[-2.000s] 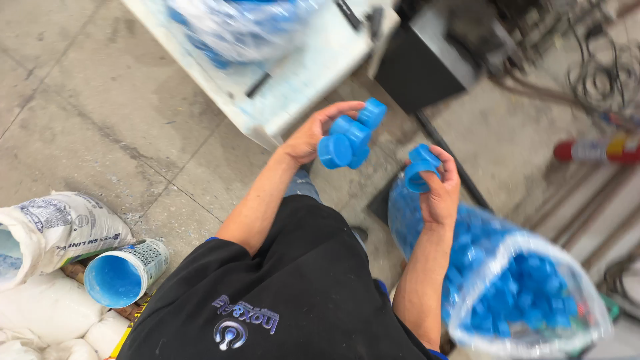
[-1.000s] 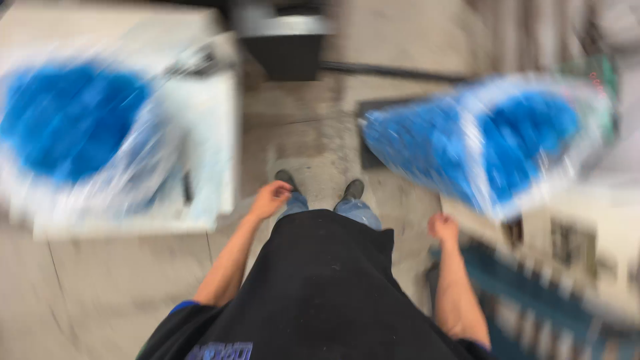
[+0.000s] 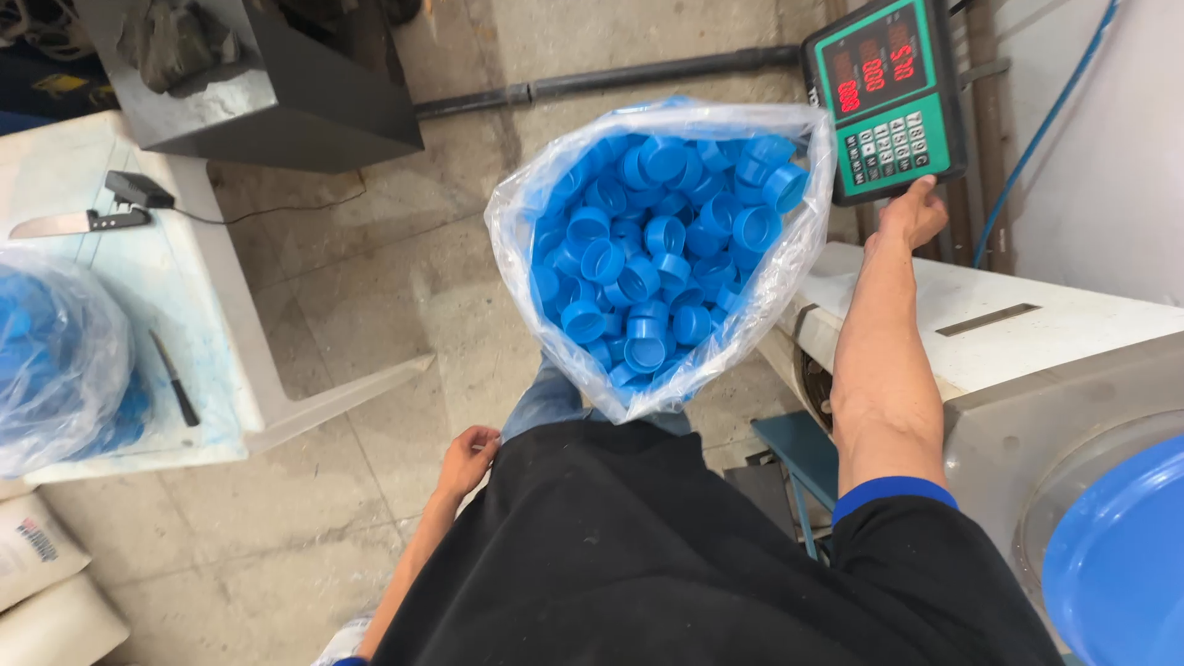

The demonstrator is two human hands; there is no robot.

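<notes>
A clear plastic bag [image 3: 518,240] stands open in front of my legs, filled with blue plastic caps [image 3: 638,277]. Right of it is a scale's display and keypad unit [image 3: 888,102] with a green face and lit red digits. My right hand [image 3: 914,215] reaches to the unit's near edge, a finger at the corner by the keys; it holds nothing that I can see. Low beside my left thigh hangs my left hand [image 3: 470,458], fingers loosely curled, with nothing visible in it.
On the white table [image 3: 213,388] at left lie a kitchen knife [image 3: 69,223], a black power adapter [image 3: 139,190], a small black-handled knife [image 3: 176,379] and another bag of blue pieces [image 3: 55,361]. A dark metal box [image 3: 277,92] stands beyond. At right are a white machine cover [image 3: 1045,305] and a blue round container [image 3: 1128,555].
Two seconds ago both hands held blue caps; one second ago they showed none. My right hand has since reached forward to the scale's keypad unit. The view has swung strongly.
</notes>
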